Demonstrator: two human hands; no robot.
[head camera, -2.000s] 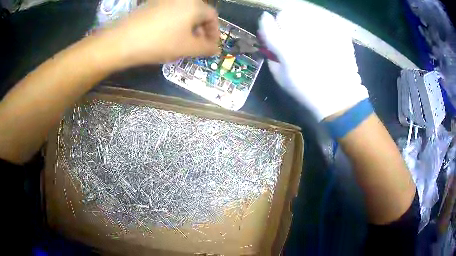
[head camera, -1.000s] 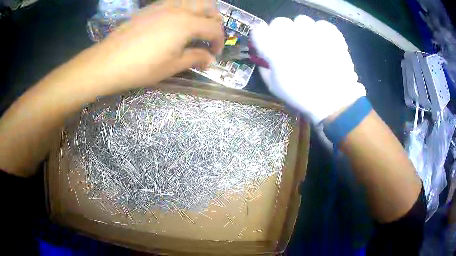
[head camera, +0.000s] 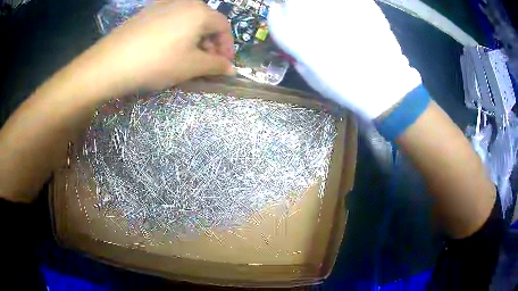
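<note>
The open white socket housing (head camera: 274, 72) lies at the top centre with its electronics and a yellow part (head camera: 262, 33) showing; its top is cut off by the frame edge. My bare left hand (head camera: 193, 42) is at the housing's left side, fingers curled with fingertips at its lower edge; whether it holds a thin pin is too blurred to tell. My gloved right hand (head camera: 341, 48) is over the housing's right side, closed around the pliers, of which only a bit of red grip (head camera: 285, 55) shows. The cardboard tray (head camera: 295, 227) of silver pins (head camera: 210, 159) lies just below.
Stacked white units (head camera: 487, 77) with bagged cords (head camera: 502, 150) stand at the right. Crinkled clear plastic (head camera: 116, 16) lies at the top left. A pale rail (head camera: 434, 21) crosses the upper right. A blue cord trails from the blue wrist band (head camera: 404, 112). Blue shows along the bottom edge.
The housing and tray sit higher in the picture than before. My right hand has shifted up and slightly left over the housing, and the plier jaws no longer show clearly.
</note>
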